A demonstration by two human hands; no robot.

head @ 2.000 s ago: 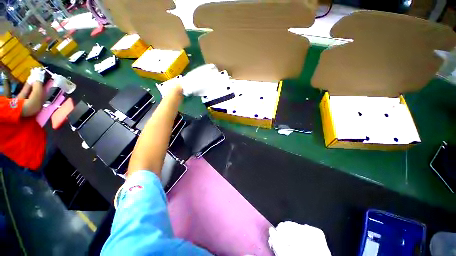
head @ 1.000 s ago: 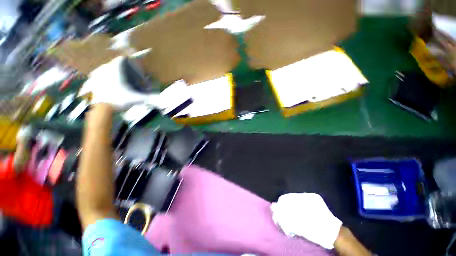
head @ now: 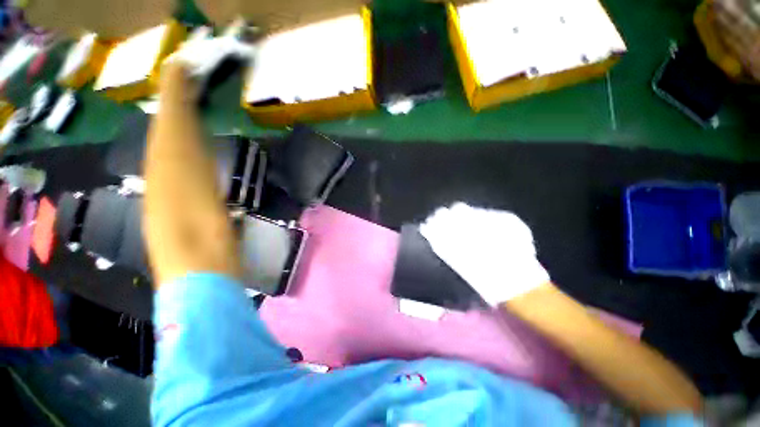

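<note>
A flat black unit lies on the pink mat, with a pale tab at its front edge. My right hand, in a white glove, holds the unit's right side. My left hand, also white-gloved, is stretched out far left over the green strip beside a yellow carton. It is small and blurred, with a dark shape at it; its grip cannot be made out.
More black units with silvery bars crowd the bench left of the mat, partly behind my left arm. Yellow cartons with white inserts line the green strip. A blue bin stands right. Another person's red sleeve shows far left.
The view has tilted down. A black unit now lies on the mat under my right hand, where the mat was bare. My left hand remains stretched out over the green strip.
</note>
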